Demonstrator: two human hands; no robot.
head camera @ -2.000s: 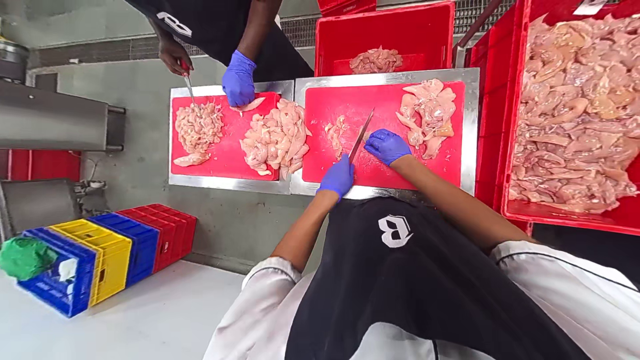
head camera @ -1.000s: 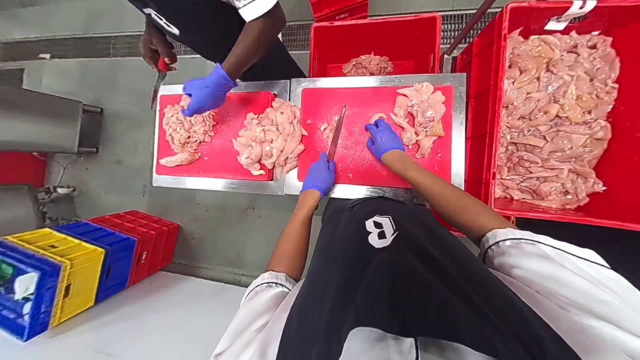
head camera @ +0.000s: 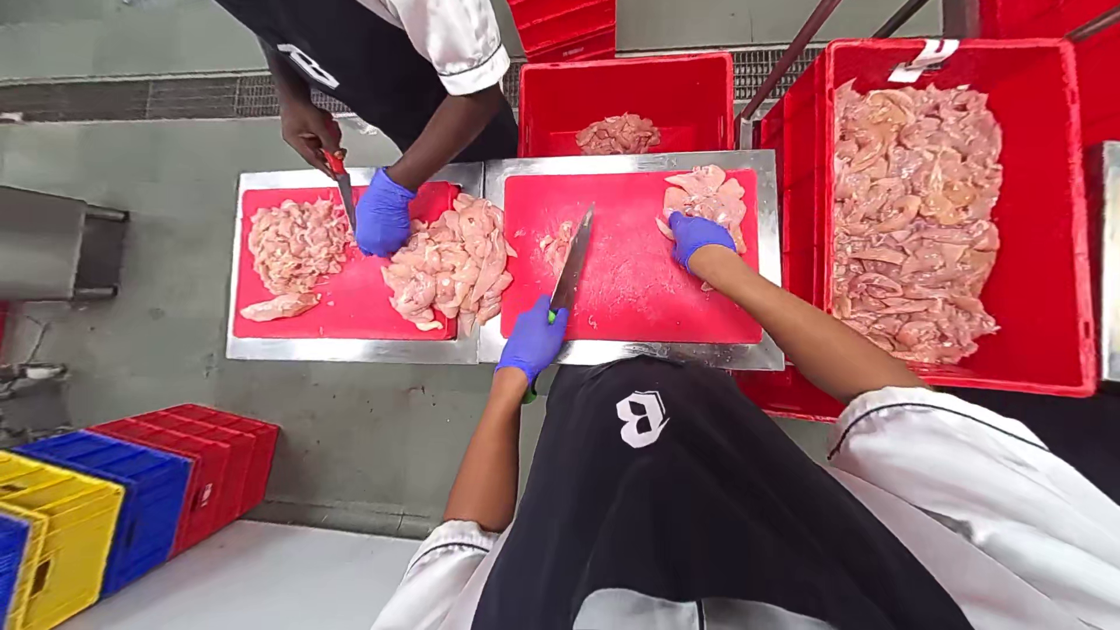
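My left hand [head camera: 532, 339], in a blue glove, grips the green handle of a long knife [head camera: 573, 267] whose blade points away over the red cutting board [head camera: 647, 302]. Small meat trimmings [head camera: 556, 248] lie just left of the blade. My right hand [head camera: 700, 238], gloved too, touches the near edge of raw chicken pieces [head camera: 710, 198] at the board's right side; its fingertips are partly hidden, so whether it grips a piece is unclear. A heap of chicken pieces [head camera: 459, 262] lies left of my board, on the edge of the neighbouring board.
Across the table a co-worker holds a red-handled knife [head camera: 346, 197] and rests a gloved hand [head camera: 383, 214] by a pile of cut chicken [head camera: 297, 243]. A large red crate [head camera: 1041, 219] of chicken stands right; another red crate [head camera: 626, 83] stands behind the board. Coloured crates [head camera: 149, 490] stand lower left.
My right hand has moved right, from the middle of the board to the chicken pieces. The co-worker's gloved hand has moved from the left pile towards the middle heap.
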